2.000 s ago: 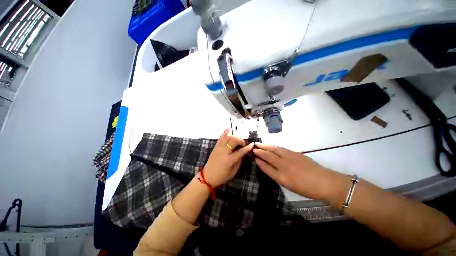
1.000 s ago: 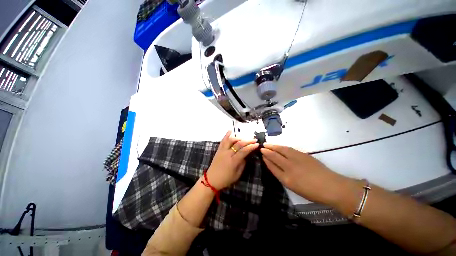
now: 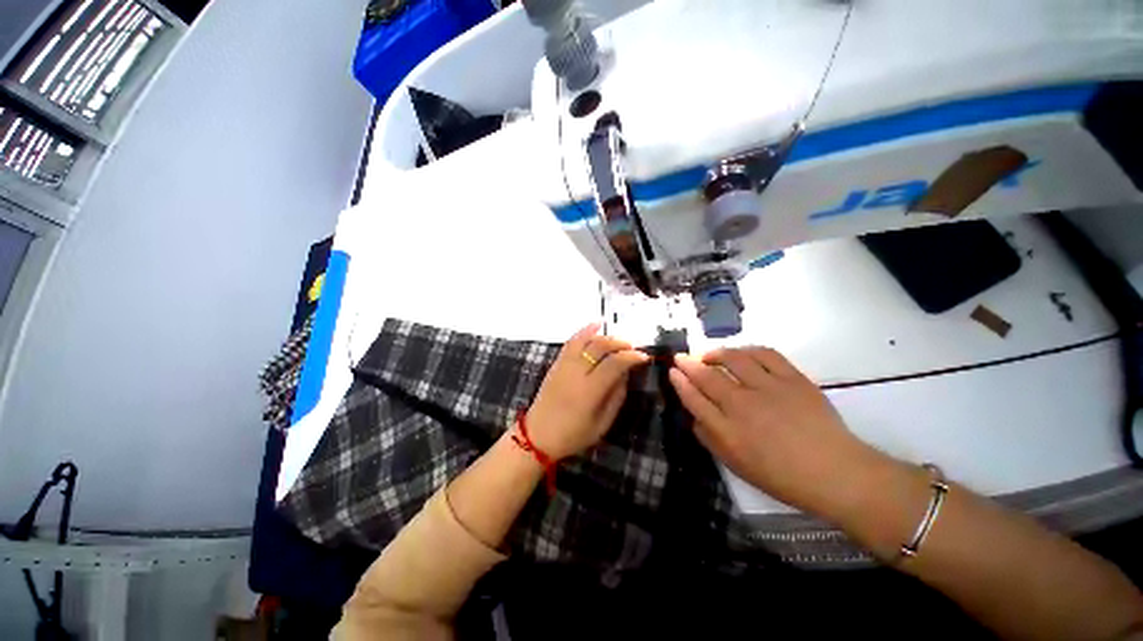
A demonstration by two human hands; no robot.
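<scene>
The black-and-white plaid panel (image 3: pixel 426 426) lies on the white machine table, left of and below the needle area, and hangs over the front edge. My left hand (image 3: pixel 583 394) pinches its upper edge at the thumb and fingertips. My right hand (image 3: pixel 758 407) pinches the dark strip (image 3: pixel 677 432) beside it, fingertips almost touching my left ones. The edge lies just in front of the presser foot (image 3: pixel 671 336), under the left end of the white sewing machine head (image 3: pixel 702 113). What lies beneath my fingertips is hidden.
A dark smartphone (image 3: pixel 946 266) lies under the machine arm, with a small brown scrap (image 3: pixel 990 321) beside it. Black shear handles (image 3: pixel 1134 426) are cut off at the right edge. A blue crate (image 3: pixel 414 44) stands behind the table. A marked tape (image 3: pixel 827 541) runs along the front edge.
The camera view has shifted slightly. My right hand's fingers are more bent and stand slightly further from my left fingertips. Both hands stay at the cloth by the presser foot.
</scene>
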